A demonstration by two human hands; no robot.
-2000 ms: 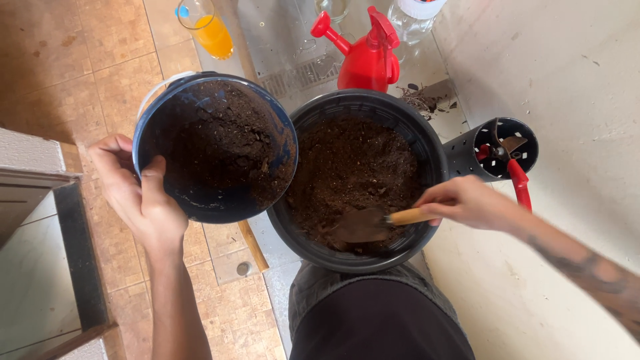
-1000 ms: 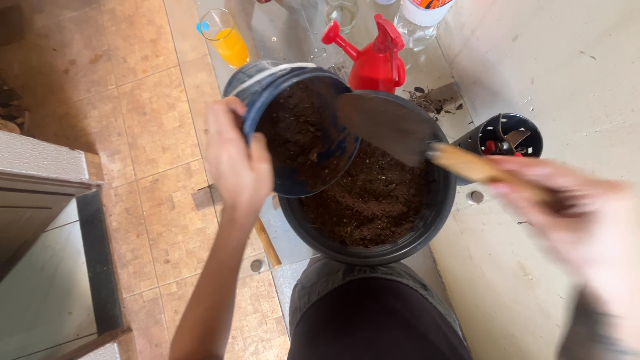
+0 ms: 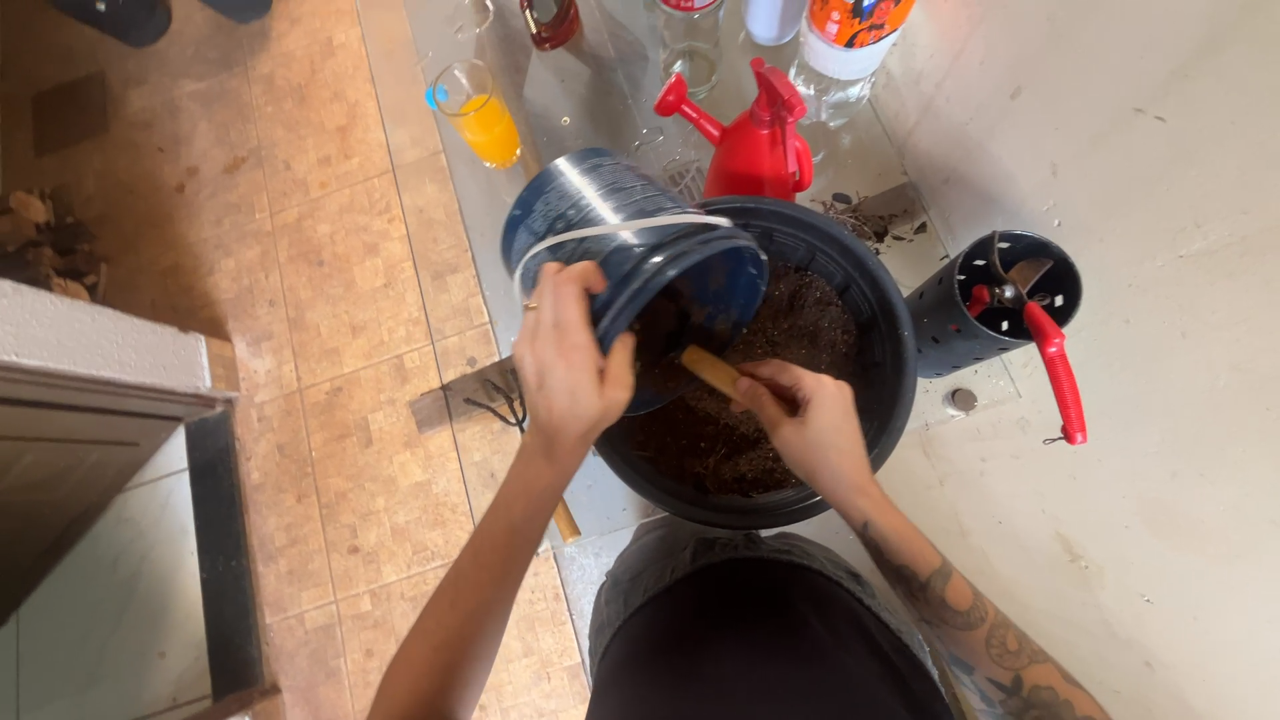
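My left hand [image 3: 575, 355] grips the rim of a dark blue bucket [image 3: 610, 200] with a white handle. The bucket lies tilted on its side over a large black plant pot [image 3: 895, 350], its mouth toward my right hand. Dark soil [image 3: 730, 440] fills the lower part of the pot, and some soil shows inside the bucket. In my right hand [image 3: 800, 415] is the wooden handle [image 3: 712, 372] of a trowel; its blade is hidden at the bucket's mouth.
Behind the pot stand a red watering can [image 3: 755, 155], a glass of orange liquid [image 3: 488, 125] and bottles [image 3: 845, 60]. Red-handled pruning shears [image 3: 1055, 370] rest in a perforated black holder [image 3: 950, 310] at right. A small hand rake [image 3: 500, 405] lies partly hidden left of the pot.
The bucket has moved right from beside the pot to over it and has been tipped much further. My right hand has brought the trowel from the pot's soil, up, and then to the bucket's mouth.
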